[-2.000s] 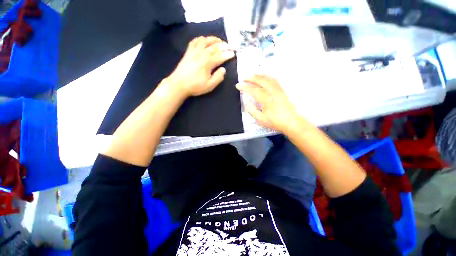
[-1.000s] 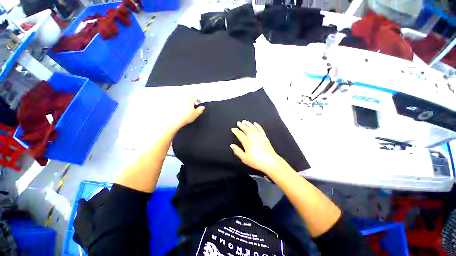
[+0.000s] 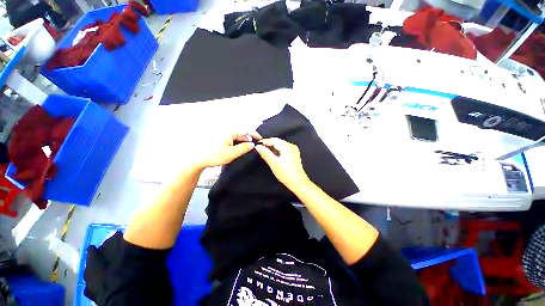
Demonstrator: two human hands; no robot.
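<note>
A black garment panel (image 3: 305, 149) lies partly on the white table's front part and hangs over its edge toward my lap, where it merges with my black shirt. My left hand (image 3: 230, 149) and my right hand (image 3: 281, 158) meet at the panel's upper left edge, fingertips pinching the cloth together. The exact fold between the fingers is too small to tell. The sewing machine's needle area (image 3: 364, 110) is to the right of the panel, with no cloth under it.
Flat dark panels (image 3: 230, 69) lie at the table's far left, with black bundles (image 3: 331, 24) behind. A small black rectangle (image 3: 422, 128) and thin dark tools (image 3: 459, 158) lie at right. Blue bins (image 3: 89, 152) with dark red cloth stand left; another bin (image 3: 448, 258) is below right.
Both hands have come together at the panel's left edge; the right hand has left its flat place on the cloth. The panel's upper left part is now drawn in toward the fingers.
</note>
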